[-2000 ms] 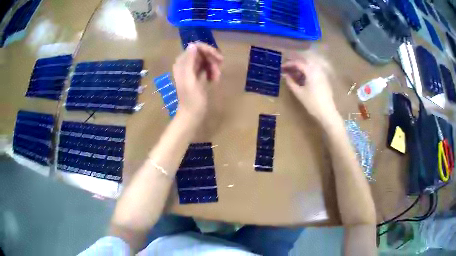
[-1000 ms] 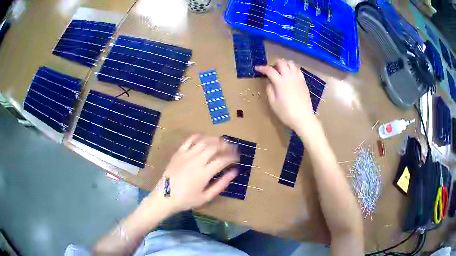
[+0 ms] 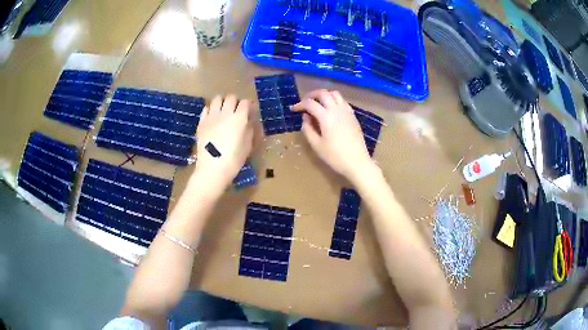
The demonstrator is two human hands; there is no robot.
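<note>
My right hand (image 3: 332, 129) reaches over the table, its fingertips on the right edge of a dark solar cell piece (image 3: 276, 103) just below the blue tray. My left hand (image 3: 224, 135) lies palm down, fingers together, between the large cell panels and that piece. It partly covers a blue narrow cell strip (image 3: 245, 176); whether it holds anything is hidden. Another cell piece (image 3: 369, 129) shows partly behind my right hand. A cell piece with ribbon ends (image 3: 267, 242) lies near the front edge, and a narrow dark strip (image 3: 346, 223) lies right of it.
Blue tray (image 3: 335, 72) with cells at the back; paper cup (image 3: 210, 26) beside it. Finished cell panels (image 3: 151, 122) at left. Grey machine base (image 3: 493, 97), white flux bottle (image 3: 483, 167), ribbon pile (image 3: 454, 242) and red-yellow handles (image 3: 562, 256) at right. A tiny dark chip (image 3: 270, 173) lies mid-table.
My left hand has left the lower cell piece and moved up and left, over the blue strip. My right hand remains at the upper cell piece. The camera view has shifted.
</note>
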